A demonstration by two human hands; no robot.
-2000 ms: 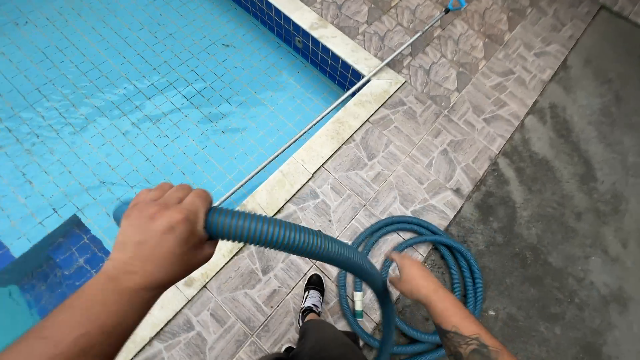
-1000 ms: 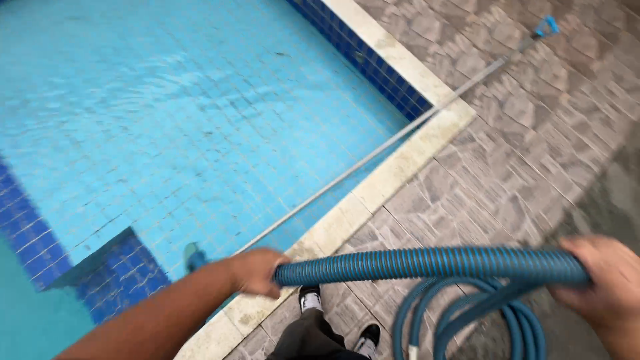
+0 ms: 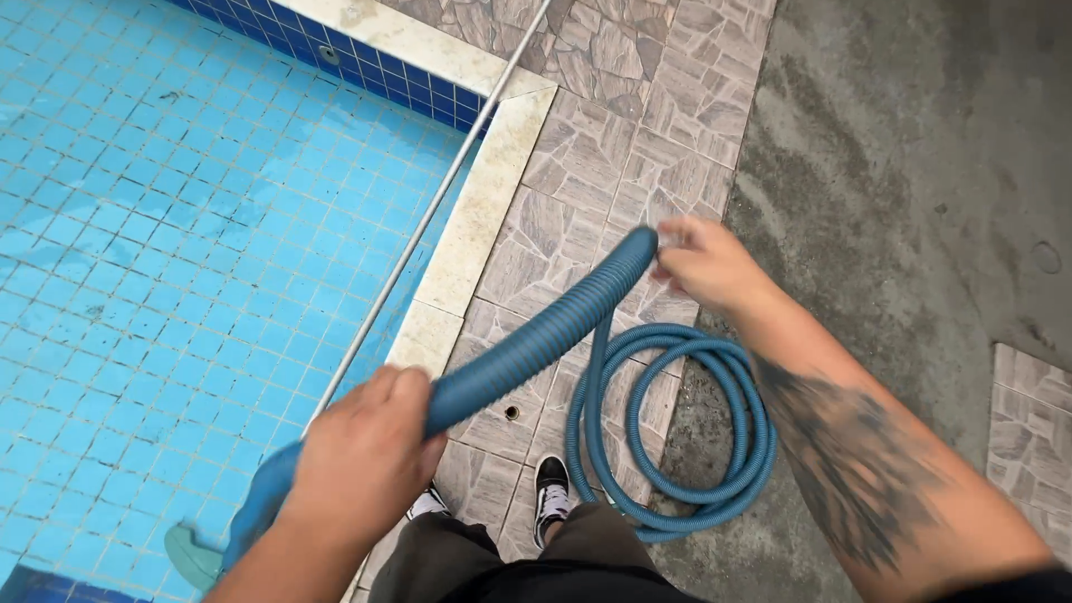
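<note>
A blue ribbed pool vacuum hose arches up in front of me. My left hand is wrapped around it over the pool's edge, and part of the hose hangs down to the left of that wrist. Beside the bend at the top of the hose is my right hand, its fingers parted and slightly blurred, not closed round the hose. From this bend the hose drops to a loose coil lying on the paving to the right of my feet.
A long metal pole slants over the pale stone coping into the pool. A teal object shows at lower left by the hose. Stone-patterned tiles border bare concrete. There is a small hole in the tiles.
My right hand gripped the hose one second ago and is now loose beside it. The hose span, level before, now rises toward the upper right from my left hand. The view has shifted.
</note>
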